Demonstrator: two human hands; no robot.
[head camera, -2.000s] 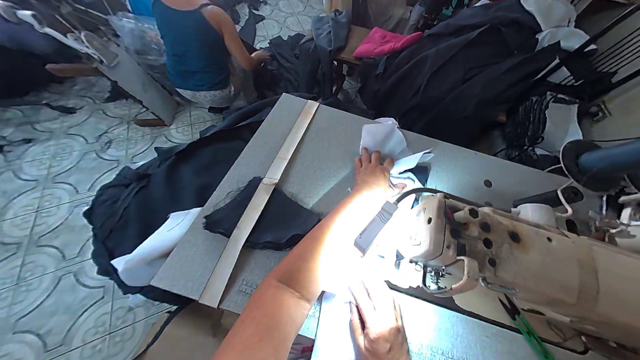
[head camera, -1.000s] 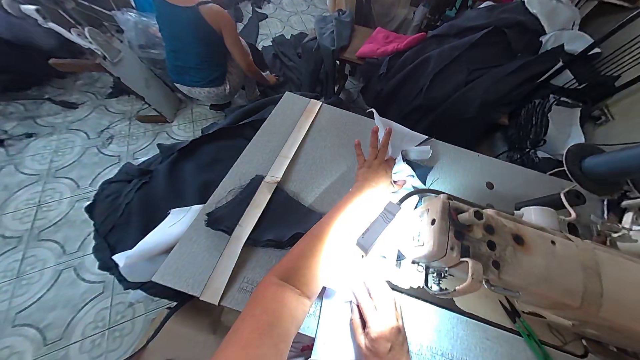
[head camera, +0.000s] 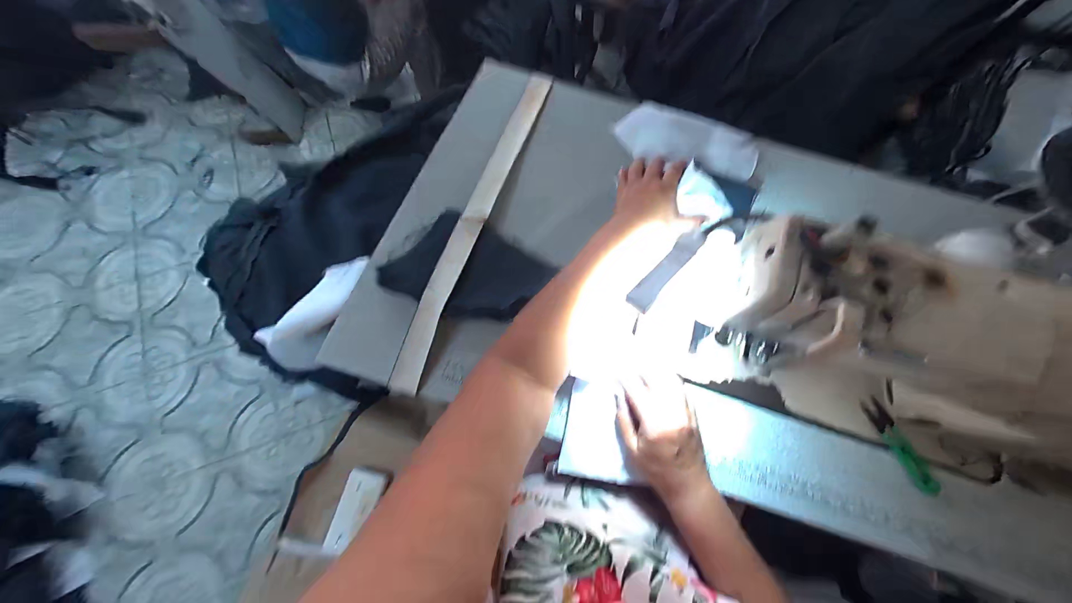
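Observation:
My left hand (head camera: 649, 194) reaches to the far side of the table and lies on the edge of a white fabric piece (head camera: 703, 197), fingers spread a little. A pale piece (head camera: 682, 142) lies just beyond its fingertips. My right hand (head camera: 666, 431) rests palm down on white cloth (head camera: 590, 440) at the table's near edge, left of the sewing machine (head camera: 913, 310). Strong lamp glare hides the cloth between the hands and part of the right fingers. A small grey lamp (head camera: 667, 272) hangs over the glare. Whether either hand grips cloth is unclear.
A pale strip (head camera: 473, 222) crosses a dark fabric piece (head camera: 502, 272) on the grey table (head camera: 578, 159). Green-handled thread snips (head camera: 909, 456) lie near the machine. Dark cloth (head camera: 335, 201) hangs past the table's left edge. Dark fabric (head camera: 754, 67) is heaped behind.
The view has tipped downward. My left hand, spread on the fabric one second ago, has its fingers closer together now. The pale piece beyond it shows more fully. My right hand remains on the near cloth.

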